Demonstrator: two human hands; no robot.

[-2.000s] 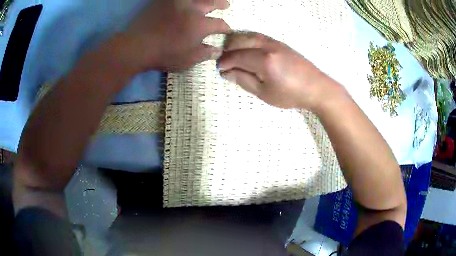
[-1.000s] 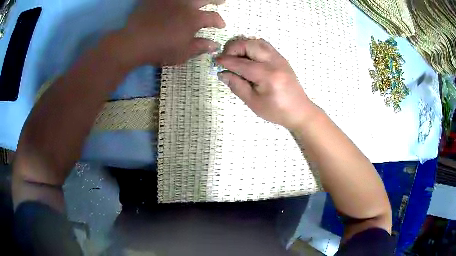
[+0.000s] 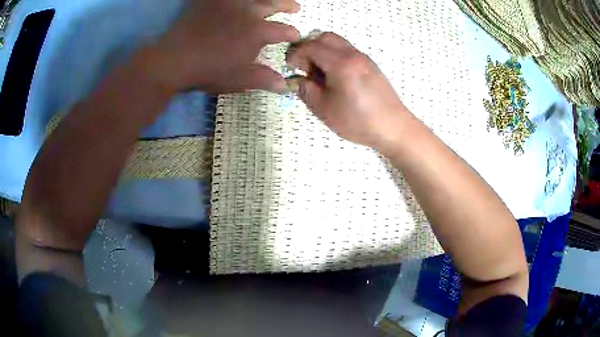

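Note:
A cream straw bag (image 3: 329, 191) lies flat in front of me, its near edge over my lap. A braided strap (image 3: 172, 158) runs out to the left from under its left edge. My left hand (image 3: 224, 49) is over the bag's upper left part, fingers spread and pointing right, slightly blurred. My right hand (image 3: 345, 82) is on the weave beside it, thumb and fingers curled together. A tiny pale or silvery piece (image 3: 287, 71) shows between the fingertips of both hands. What exactly the right fingers pinch is too small and hidden to tell.
A heap of gold and turquoise hardware (image 3: 508, 104) lies at the right. Stacked straw bags (image 3: 546, 39) stand at the upper right. A black phone (image 3: 25, 72) lies at the far left. A clear plastic bag (image 3: 558, 164) is at the right edge, above a blue printed bag (image 3: 447, 283).
My right hand has shifted slightly up and its fingers have curled tighter. The bag shifted slightly left, then back a little right. My left hand stays nearly in place.

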